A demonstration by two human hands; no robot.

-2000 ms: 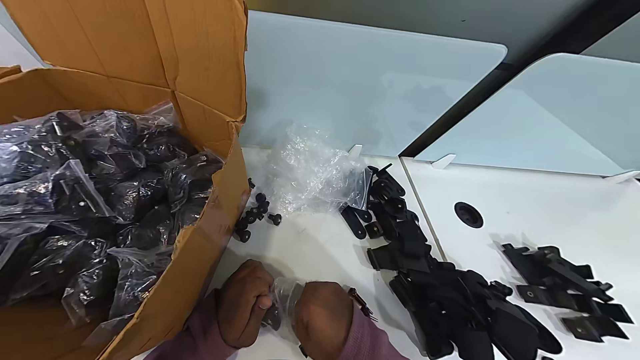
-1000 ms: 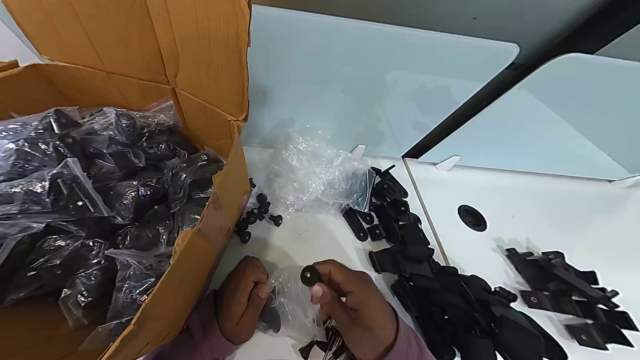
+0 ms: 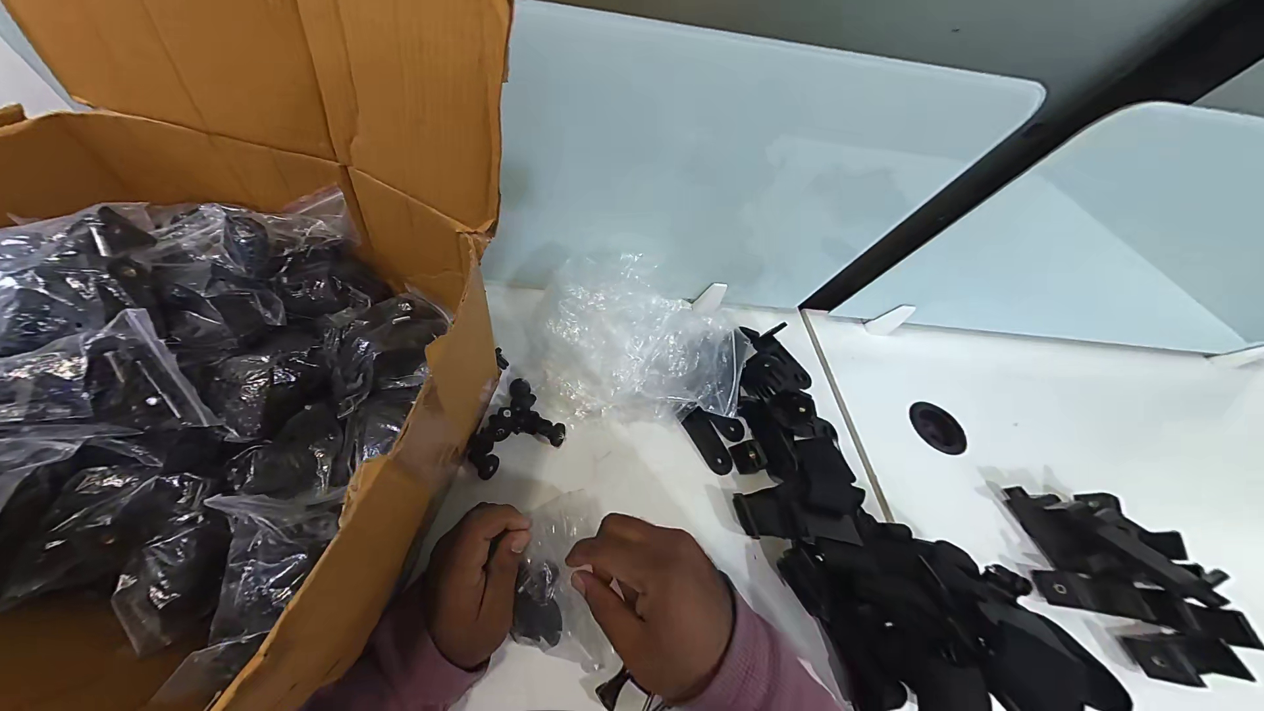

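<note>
Near the bottom middle, my left hand (image 3: 476, 585) is closed on the left side of a clear plastic bag (image 3: 571, 533) that has dark parts inside. My right hand (image 3: 657, 600) is at the bag's right side, fingers curled; whether it grips the film or a small part is unclear. Small black knobs or screws (image 3: 518, 420) lie in a cluster beside the carton. A crumpled heap of clear plastic bags (image 3: 632, 341) rests behind my hands. Black plastic parts (image 3: 879, 592) are piled to the right, with a dark part (image 3: 614, 686) partly hidden under my right wrist.
An open cardboard box (image 3: 434, 434) on the left holds many bagged black parts (image 3: 267, 380). Black brackets (image 3: 1136, 583) lie at the far right, near a round cable hole (image 3: 937, 428) in the white desk. Frosted partition panels (image 3: 750, 168) stand along the back.
The round black knob that my right hand held up over the bag one second ago is out of sight. My right hand has turned, its fingers now curled beside the bag.
</note>
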